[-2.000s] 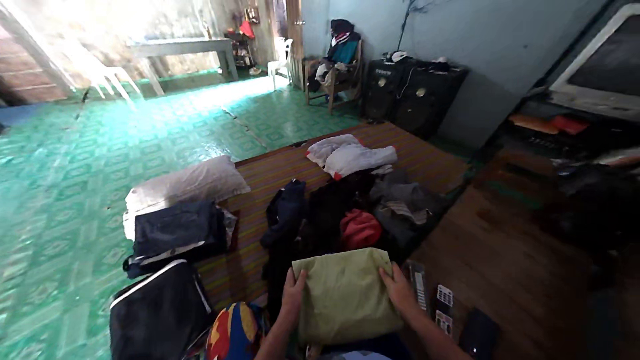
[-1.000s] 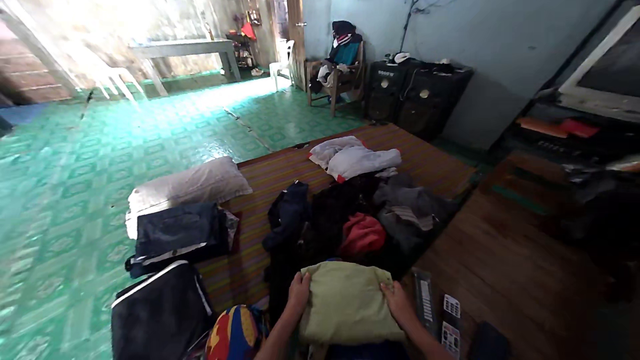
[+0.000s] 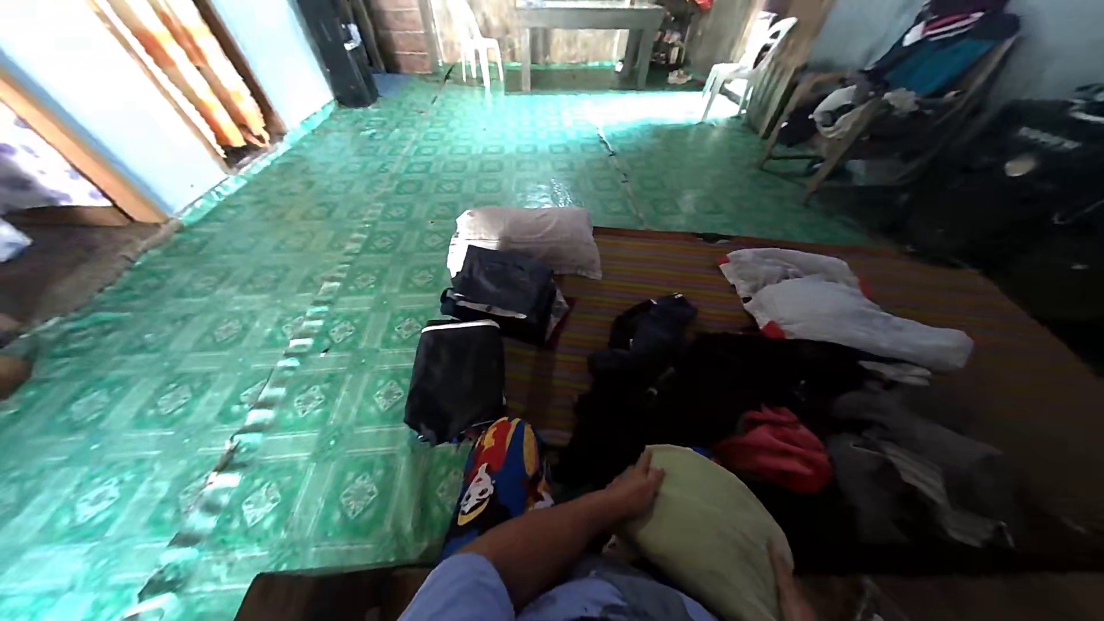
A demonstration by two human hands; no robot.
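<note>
A folded pale green cloth [image 3: 711,526] lies over my lap, its edge curved. My left hand [image 3: 636,485] grips its left edge, and my right hand [image 3: 783,578] holds its right side near the bottom of the view. Just beyond it are a red garment [image 3: 778,450] and a heap of dark clothes [image 3: 716,388]. Grey garments [image 3: 914,457] lie to the right of the heap, white garments [image 3: 845,315] behind it. Left of my left forearm is a colourful printed cloth [image 3: 500,474], with a folded black cloth [image 3: 457,379] and folded dark blue clothes [image 3: 504,289] farther back.
A striped woven mat [image 3: 655,259] lies under the clothes on the green patterned floor [image 3: 285,414]. A white pillow [image 3: 528,235] lies at its far left corner. Behind stand a wooden chair piled with clothes [image 3: 936,69], plastic chairs and a table [image 3: 586,17]. Dark speakers stand at right.
The view has swung left. My hands still hold the green cloth, which now looks tilted, with its right side lower; it looked level before.
</note>
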